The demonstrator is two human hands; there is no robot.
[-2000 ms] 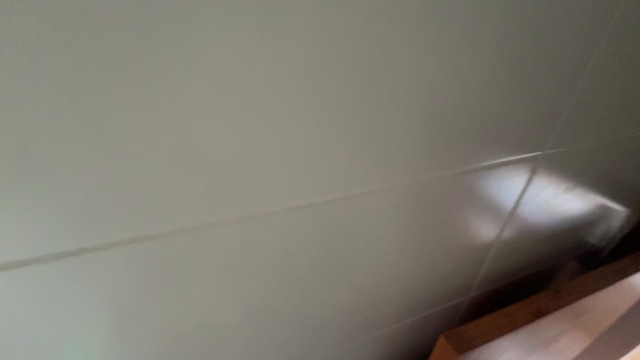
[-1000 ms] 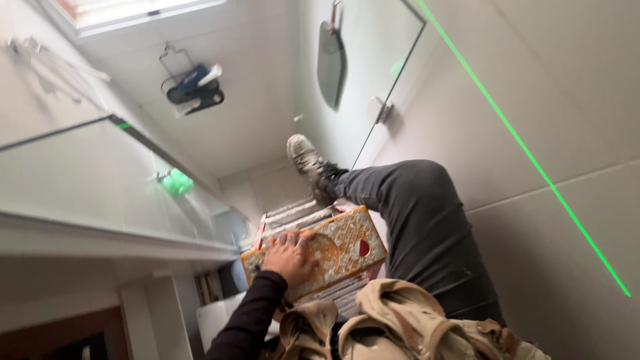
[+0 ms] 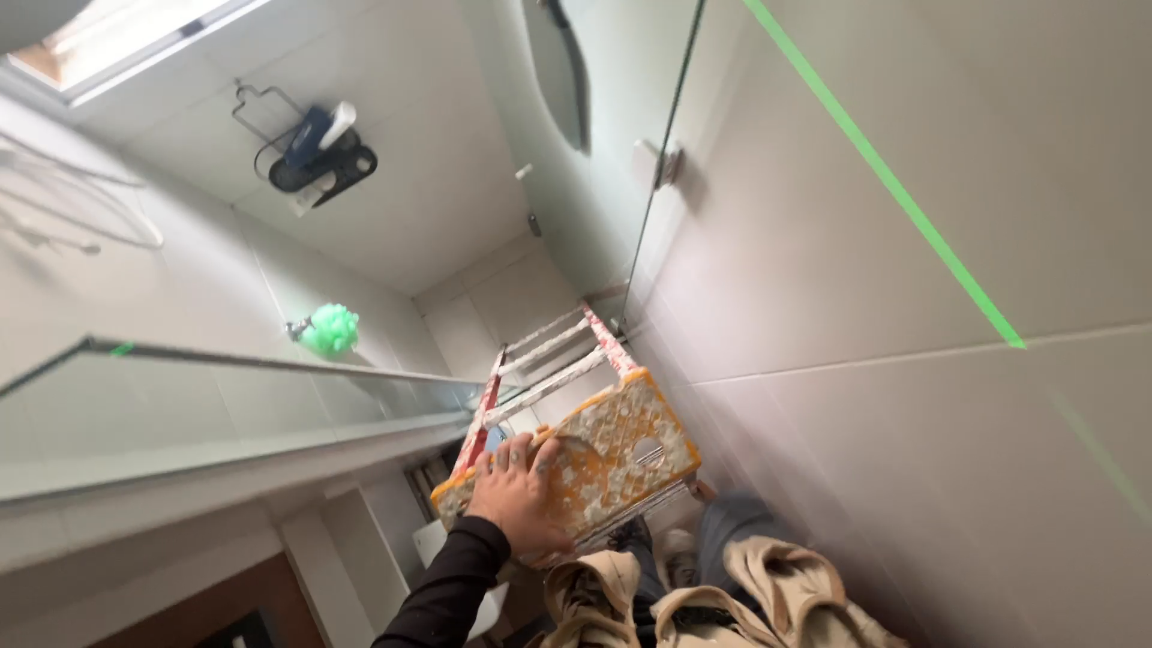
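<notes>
My left hand [image 3: 522, 495] rests on the orange, plaster-spattered top platform [image 3: 621, 441] of a stepladder, fingers spread over its far edge; how firmly it grips cannot be told. Beyond the platform, the ladder's red-and-white rails and rungs [image 3: 549, 387] run down toward the floor. No right hand shows. Below the platform are my shoes [image 3: 679, 558] and dark trousers, with a beige tool pouch [image 3: 594, 589] at my waist.
A glass panel edge [image 3: 666, 117] with a clamp stands beyond the ladder; another glass panel [image 3: 225, 405] is at left. A green bath puff [image 3: 330, 329] and a hanging wire caddy [image 3: 324, 162] are on the walls. A green laser line [image 3: 900, 189] crosses the right tiled wall.
One second ago a leg was raised beside the platform with its shoe beyond it; now both feet are low, below the platform. The left hand stays on the platform.
</notes>
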